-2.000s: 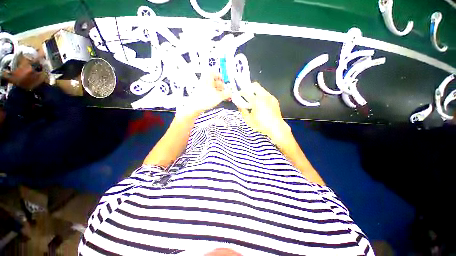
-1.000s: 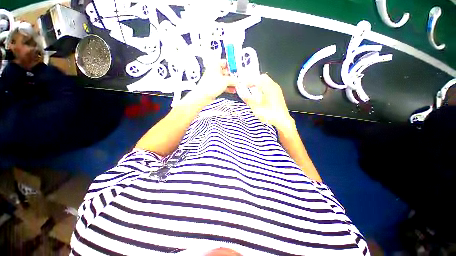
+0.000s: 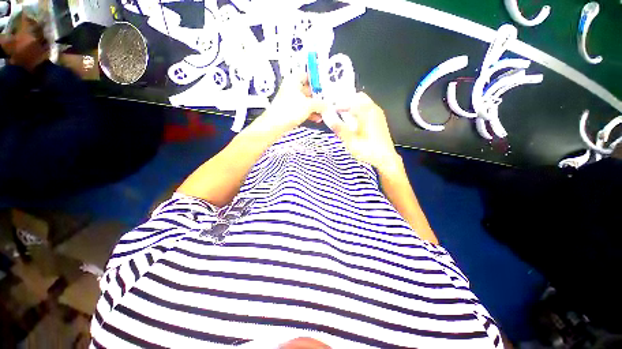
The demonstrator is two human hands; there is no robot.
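Observation:
My left hand (image 3: 294, 102) and my right hand (image 3: 365, 126) are close together at the worktop's front edge. Between them they hold a white curved shell (image 3: 346, 120); its glare hides its exact outline. A bright blue insert (image 3: 314, 71) stands upright just above my left fingers, apparently in a white shell. A round shell end with a dark spoked pattern (image 3: 337, 70) is just beyond my right hand. A heap of white shells (image 3: 218, 51) lies to the left, overexposed where it meets my hands.
A round dish of small grainy parts (image 3: 123, 53) is left of the heap. Part-assembled white curves (image 3: 494, 82) with blue patches lie to the right. The belt's white rail (image 3: 464, 28) runs behind. A seated person (image 3: 31, 102) is at left; a dark figure is at right.
The view has tilted and shifted, so the dish and worktop sit higher in the picture. My hands stay together at the blue insert and shell, having moved only slightly.

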